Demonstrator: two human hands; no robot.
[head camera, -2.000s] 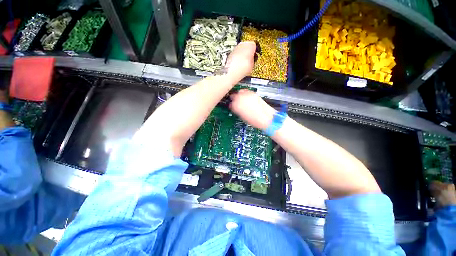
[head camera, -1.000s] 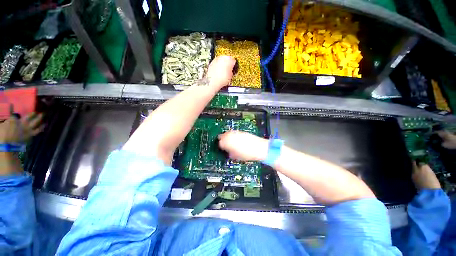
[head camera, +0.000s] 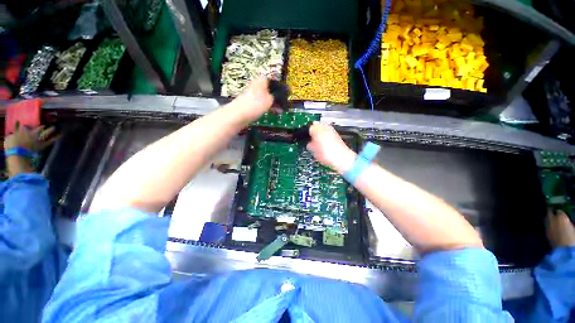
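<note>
A large green circuit board (head camera: 284, 183) lies in a black carrier (head camera: 243, 214) in front of me. A small green panel board (head camera: 296, 120) lies at the carrier's far edge. My left hand (head camera: 263, 96), with black finger covers, is over the near edge of the bin of pale components (head camera: 252, 57). My right hand (head camera: 325, 144), also with black fingertips, is over the far edge of the carrier near the panel board. The bin of small yellow components (head camera: 318, 69) is right of my left hand. Whether either hand holds a part is too small to tell.
A bin of large yellow blocks (head camera: 435, 50) stands at the back right. Green components (head camera: 102, 63) are in a bin at the left. A blue cord (head camera: 372, 57) hangs down. A red item (head camera: 24, 115) and another person's hand are at far left; another hand (head camera: 560, 228) is at far right.
My left hand has moved back from the small yellow components to the near edge of the pale bin. My right hand has moved from the board's middle to the carrier's far edge.
</note>
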